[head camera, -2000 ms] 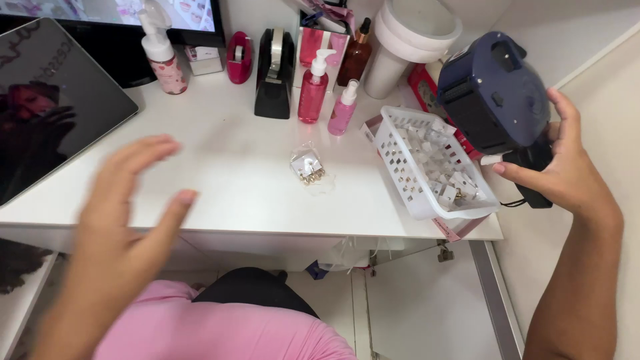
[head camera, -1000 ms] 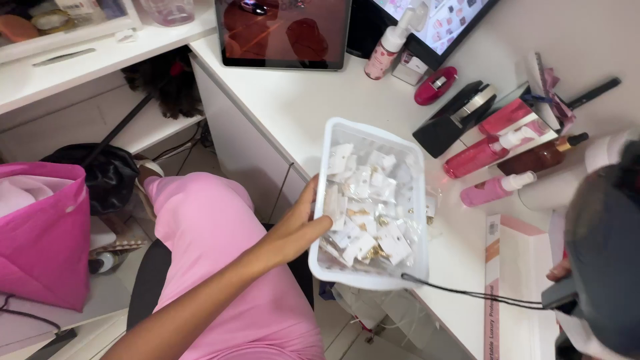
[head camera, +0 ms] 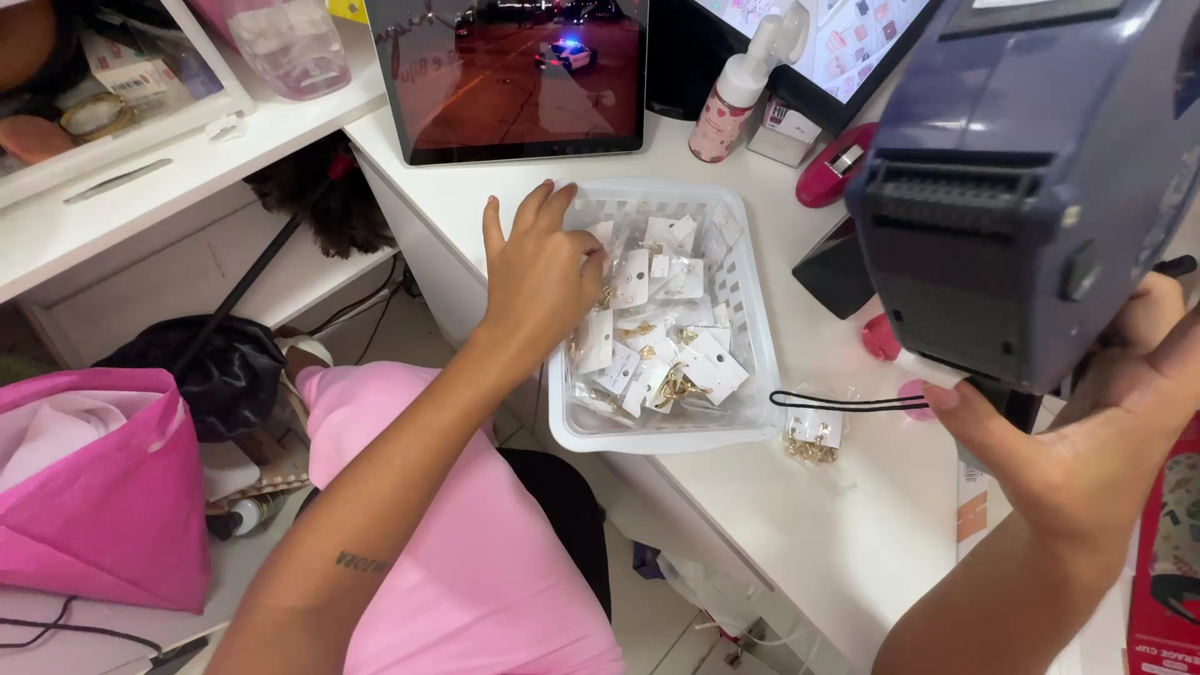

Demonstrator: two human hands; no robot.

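Observation:
A white plastic basket (head camera: 761, 375) stands on the desk, filled with small clear bags of gold-coloured jewellery on white cards (head camera: 714, 367). My left hand (head camera: 544, 262) reaches over the basket's left side, its fingertips at the rim and the bags; whether it pinches a bag cannot be told. My right hand (head camera: 1078, 450) holds a dark blue handheld device, apparently a label printer or price labeller (head camera: 966, 225), with my thumb by a white label at its lower edge. Its black wrist cord (head camera: 844, 403) hangs over another bagged jewellery card (head camera: 814, 429) lying right of the basket.
Behind the basket stand a tablet (head camera: 516, 84), a pink-and-white pump bottle (head camera: 727, 108) and a monitor (head camera: 872, 37). A pink stapler-like item (head camera: 834, 167) and a black tape dispenser (head camera: 839, 272) are at the right. A pink bag (head camera: 103, 487) is at the left.
The basket was at the desk's right side, then gripped at its left edge by my left hand; now it rests in front of the tablet with that hand over it. The view has swung left.

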